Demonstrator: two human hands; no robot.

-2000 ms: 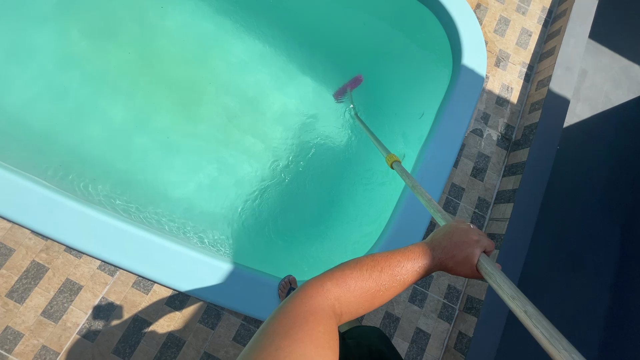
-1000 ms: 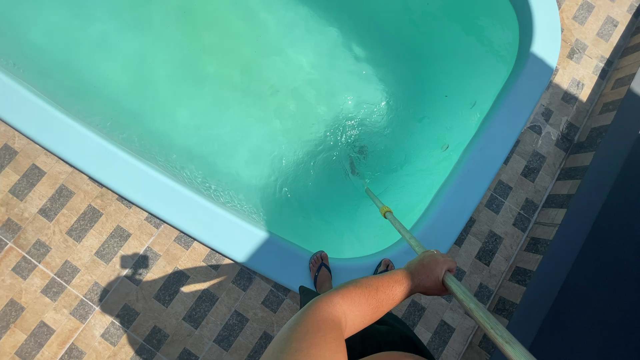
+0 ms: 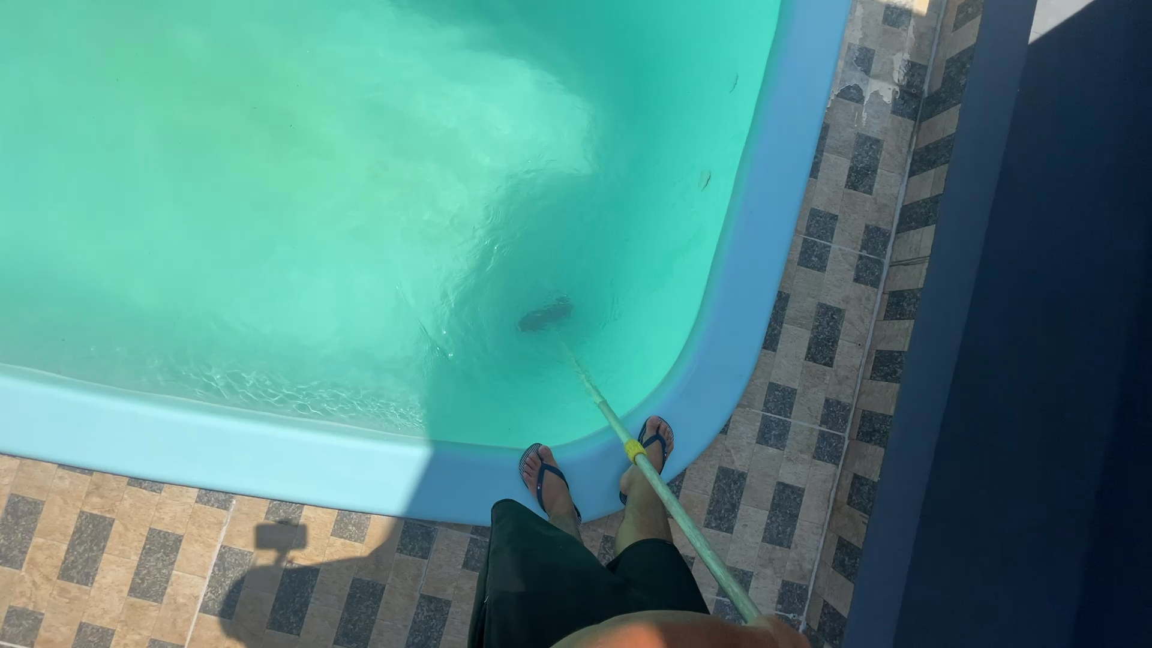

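Note:
At the bottom edge, one of my hands (image 3: 781, 633) is wrapped around a long telescopic pole (image 3: 697, 537) with a yellow collar (image 3: 634, 449); the arm seems to be the left, crossing in front of my body. The pole slants up and left into the pool water. At its far end a brush head (image 3: 545, 314), dark and blurred, is under the greenish water (image 3: 297, 207). The other hand is outside the view.
My feet in flip-flops (image 3: 546, 477) stand on the light blue pool rim (image 3: 360, 454), either side of the pole. Patterned tiles (image 3: 819, 333) surround it. A dark wall or ledge (image 3: 1017, 360) runs along the right. Leaf-like bits (image 3: 705, 179) are in the water.
The brush head, pink and near the surface in the oldest frame, is now under the water and nearer my feet. The pole has come closer to my body. The view has shifted.

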